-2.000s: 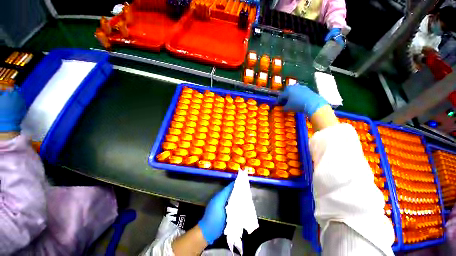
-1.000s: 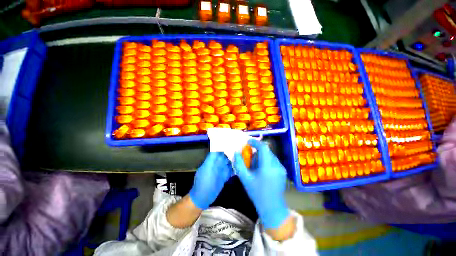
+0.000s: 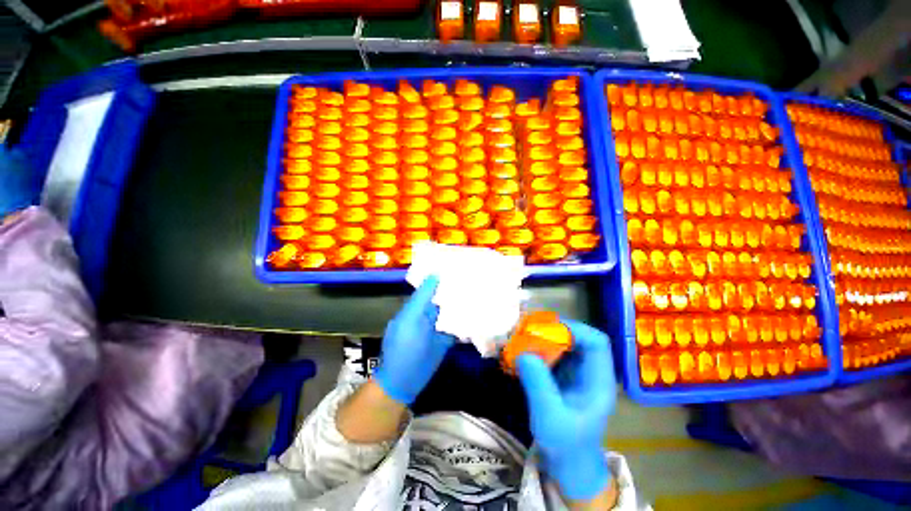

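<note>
My right hand (image 3: pixel 574 399), in a light blue glove, holds a glossy orange piece (image 3: pixel 539 339) between thumb and fingers, in front of the blue tray's near rim. My left hand (image 3: pixel 412 344), also gloved, holds a limp white wiping cloth (image 3: pixel 469 294) that hangs spread out and overlaps the tray's near edge. The cloth's right side is close to the orange piece; whether they touch I cannot tell. The blue tray (image 3: pixel 440 274) directly ahead is packed with rows of orange pieces.
More blue trays of orange pieces (image 3: pixel 714 391) stand at the right. A blue bin with white liner (image 3: pixel 125 150) is at the left. Beyond the metal rail (image 3: pixel 300 45) are labelled orange pieces (image 3: pixel 487 20), a white sheet (image 3: pixel 664 28) and red-orange trays (image 3: pixel 330 6). People in pink sleeves (image 3: pixel 45 299) are at both sides.
My right hand has come back from the tray's far right corner with an orange piece, which now shows larger beside the cloth. The cloth has been raised and spread. The view has tilted down.
</note>
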